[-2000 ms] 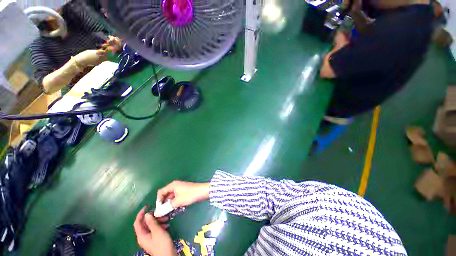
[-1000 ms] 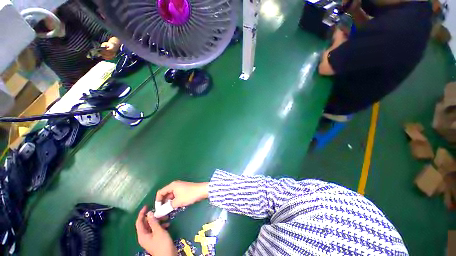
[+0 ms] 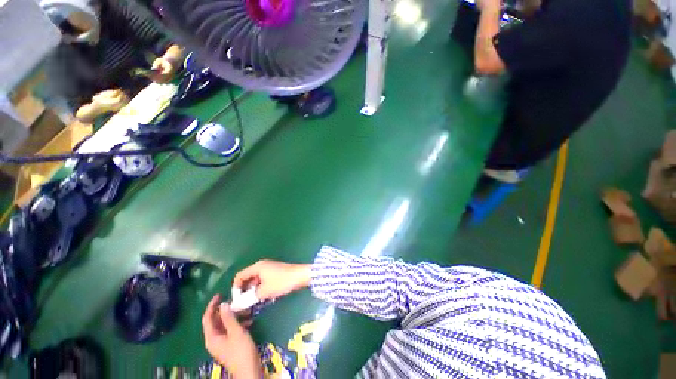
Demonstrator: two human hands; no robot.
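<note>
My right hand (image 3: pixel 273 280) reaches in from the right in a striped sleeve, fingers pinched, with a white patch (image 3: pixel 244 298) at its fingertips. A small, dark, silvery part shows partly beneath these fingers; its shape is unclear. My left hand (image 3: pixel 228 339) comes up from the bottom edge, its fingertips bent close to the white patch. Whether it grips the part is hidden. A loose heap of small silvery parts with yellow tabs (image 3: pixel 302 342) lies beside my left hand, cut off by the bottom edge. A round black fan head (image 3: pixel 146 307) lies on the green bench to the left.
Another black item (image 3: pixel 67 360) is at the bottom left. A pale disc-shaped part (image 3: pixel 219 138) and a dark fan head (image 3: pixel 317 102) lie farther up. A grey cooling fan (image 3: pixel 270 44) hangs above, beside a white post (image 3: pixel 376 63). Black parts (image 3: pixel 70 211) line the far side. People sit at upper left and right.
The black fan head, pale disc and farther dark fan head have shifted up and right along the bench. Another black item has appeared at bottom left. My hands have barely moved.
</note>
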